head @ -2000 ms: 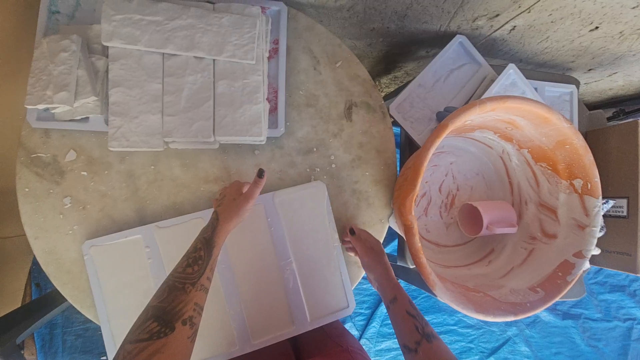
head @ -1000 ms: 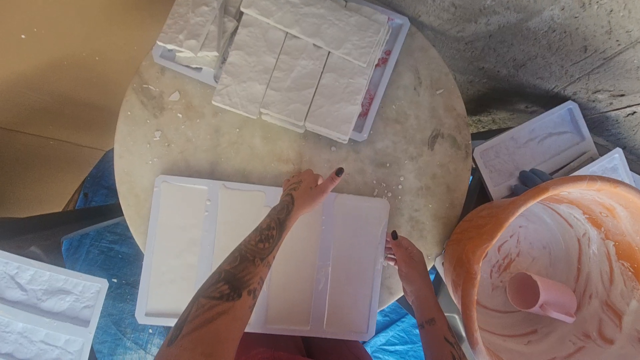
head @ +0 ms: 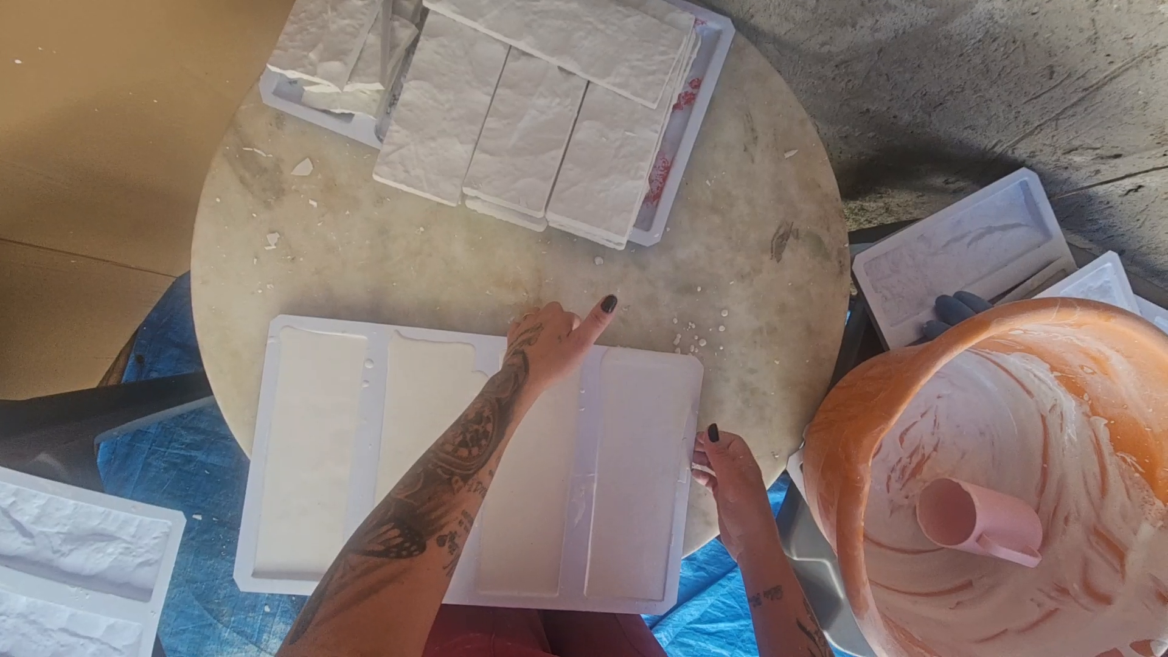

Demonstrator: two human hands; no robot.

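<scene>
A white plastic mold tray (head: 589, 456) with several long compartments, filled with smooth off-white material, lies at the near edge of the round table (head: 730, 265). My left hand (head: 557, 342) is at the tray's far edge, thumb stretched out to the right and the other fingers curled over the rim; the forearm crosses above the compartments. At the tray's right edge, my right hand (head: 730, 474) has its fingertips against the side, with the thumb up. How firmly either hand grips is partly hidden. No tool is in either hand.
Stacked white textured slabs (head: 520, 119) fill another tray at the table's far side. An orange tub (head: 844, 438) smeared with white holds a pink mug (head: 981, 520) at the right. Beyond it lie white molds (head: 958, 246) and a dark glove (head: 956, 310). Another mold (head: 87, 547) is at lower left.
The view has shifted a lot toward the left, bringing another mold in at lower left. Both hands stay at the tray's far and right edges.
</scene>
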